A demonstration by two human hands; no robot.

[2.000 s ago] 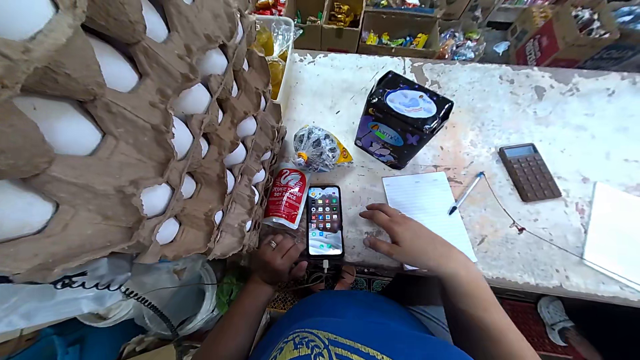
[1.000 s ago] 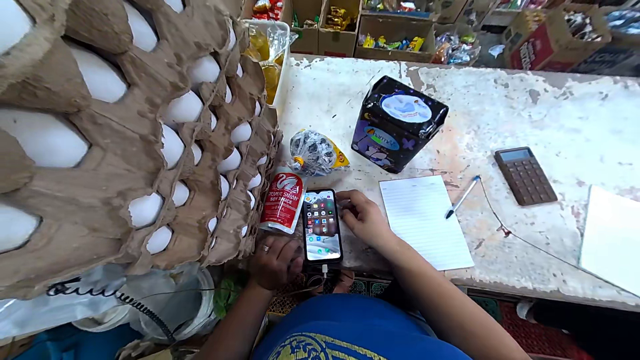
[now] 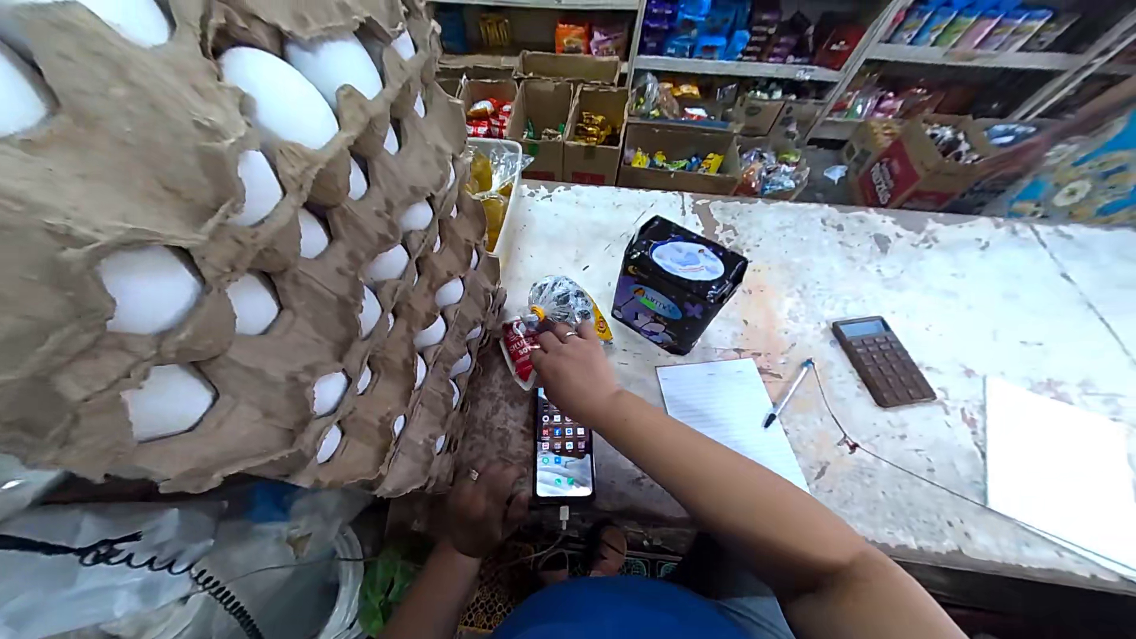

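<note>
My right hand (image 3: 572, 368) reaches over the top of the smartphone (image 3: 564, 453) and lies on a red packet (image 3: 519, 349) and the lower edge of a clear and yellow plastic bag (image 3: 564, 300); its grip is partly hidden. My left hand (image 3: 484, 510) rests at the counter edge, left of the phone, its fingers in shadow. The phone's screen is lit and a white cable (image 3: 564, 516) is plugged into its lower end. A black printed package (image 3: 679, 284) stands right of the bag. Lined paper (image 3: 732, 417) and a pen on a string (image 3: 788, 393) lie to the right.
Stacked cardboard trays of white eggs (image 3: 266, 266) rise on the left. A brown calculator (image 3: 883, 361) and white paper (image 3: 1056, 470) lie at right on the worn counter (image 3: 941, 266). Cardboard boxes of packets (image 3: 679, 169) and shelves stand beyond. A plastic bin (image 3: 506, 204) is behind the trays.
My right hand has moved forward from beside the phone onto the red packet and bag. The view has tilted up, showing more of the shelves. My left hand stays near the counter edge.
</note>
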